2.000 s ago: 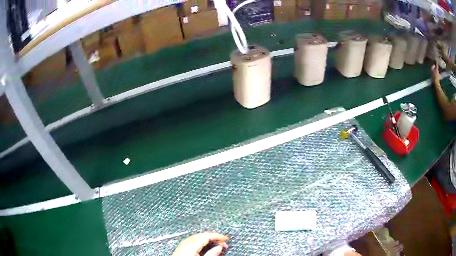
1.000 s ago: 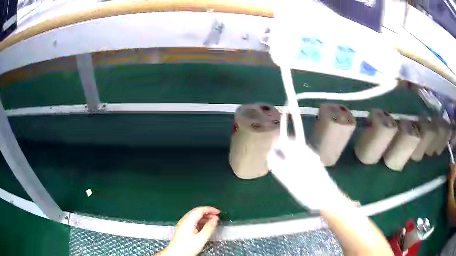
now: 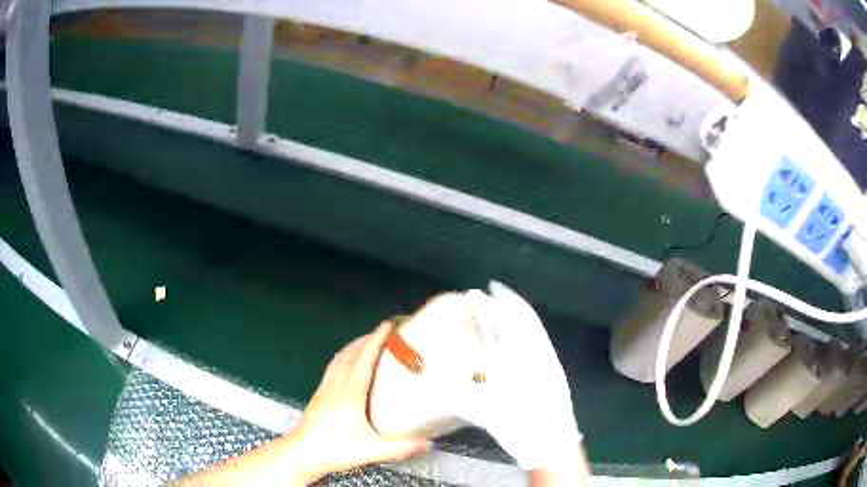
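Note:
A beige appliance housing (image 3: 418,399) is held above the near rail of the green belt. An orange-brown strap and a small coppery round spot show on it. My bare left hand (image 3: 347,409) grips its left side, thumb below and fingers behind the strap. My right hand (image 3: 532,371), in a white glove, lies over its top and right side. The glove is overexposed, so its fingers are hard to tell apart, and it hides much of the housing.
Several more housings (image 3: 665,328) stand on the belt at the right. A white cord (image 3: 668,380) loops in front of them from a power strip (image 3: 741,185) with blue sockets. Bubble wrap (image 3: 181,428) lies at the lower left. A grey post (image 3: 62,209) stands at the left.
The nearest housing has come off the belt into both hands, towards me. My left hand, empty before, now grips it. The view has turned, with the remaining housings now further right and lower.

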